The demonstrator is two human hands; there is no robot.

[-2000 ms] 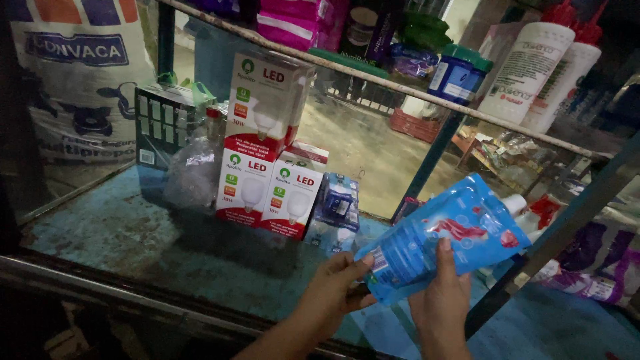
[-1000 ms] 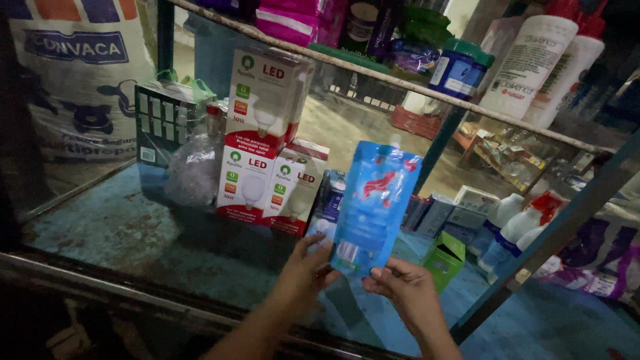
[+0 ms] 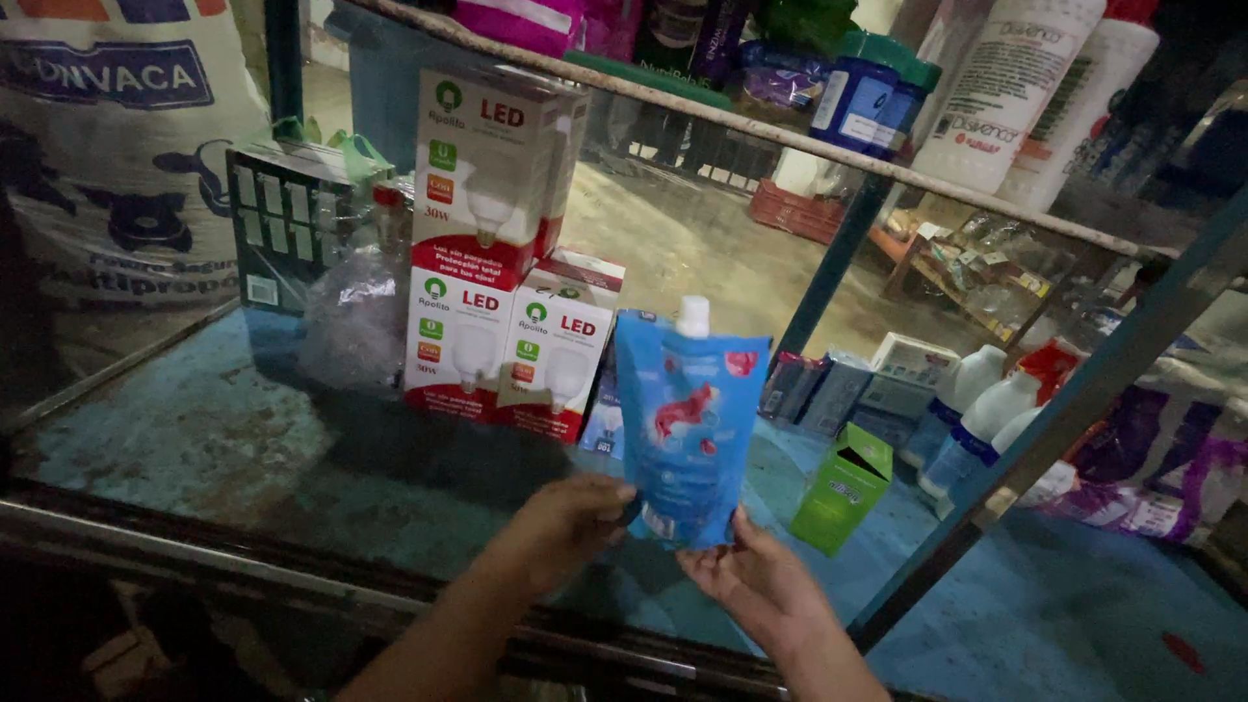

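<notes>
A blue spouted pouch point(image 3: 687, 429) with a white cap and a red animal figure stands upright between my hands, over the blue shelf point(image 3: 263, 458). My left hand point(image 3: 575, 512) holds its lower left edge. The fingers of my right hand point(image 3: 746, 575) are at its lower right corner, with the thumb in front. Close behind the pouch to the left are white and red LED bulb boxes point(image 3: 458, 341), some stacked. A small green carton point(image 3: 843, 487) stands on the shelf to the right of the pouch.
A clear plastic bag point(image 3: 351, 322) and a dark green box point(image 3: 283, 229) stand at the left. White bottles point(image 3: 975, 419) and small boxes point(image 3: 829, 390) are at the right. A slanted metal post point(image 3: 1063, 429) rises beside my right arm. Above runs an upper shelf point(image 3: 760, 122) with jars and bottles.
The pouch, tilted to the right two seconds ago, is now upright and further left, standing cap up. The green carton, not visible in the oldest frame, shows now. Both hands stay on the pouch.
</notes>
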